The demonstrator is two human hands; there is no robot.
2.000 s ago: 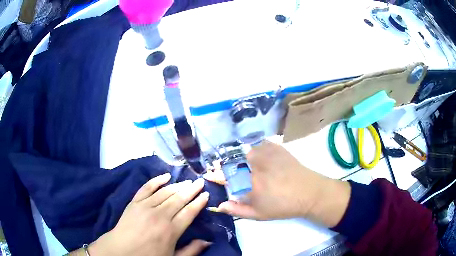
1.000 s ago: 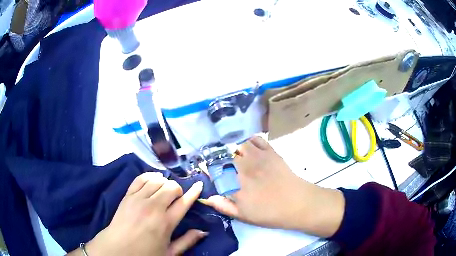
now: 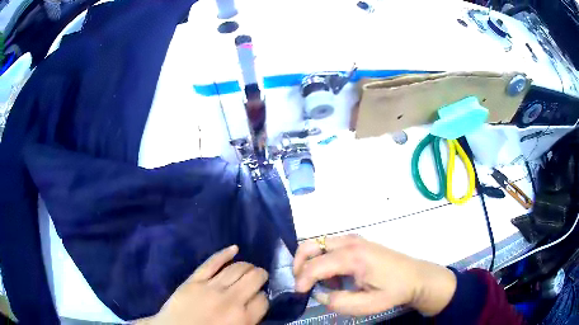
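Dark navy cloth (image 3: 165,222) covers the left of the machine bed and runs under the presser foot (image 3: 257,170). My left hand (image 3: 222,295) lies on the cloth near the front edge, fingers bent, pressing it down. My right hand (image 3: 355,273), with a ring, pinches the cloth's right edge between thumb and fingers near the table's front. A patch of pale surface shows between the hands. The blue-grey round knob (image 3: 299,176) stands just right of the foot. The needle is too blurred to make out.
The white machine head (image 3: 393,38) stands behind. A cardboard piece (image 3: 393,105) with a mint-green block (image 3: 462,118) is on its arm. Green (image 3: 426,171) and yellow (image 3: 462,174) scissor handles and snips (image 3: 513,189) lie right. A ruler tape (image 3: 508,251) runs along the front edge.
Both hands have moved away from the foot toward the front edge. My right hand has left the knob's side and now grips the cloth edge. The cloth near the foot is uncovered and flatter.
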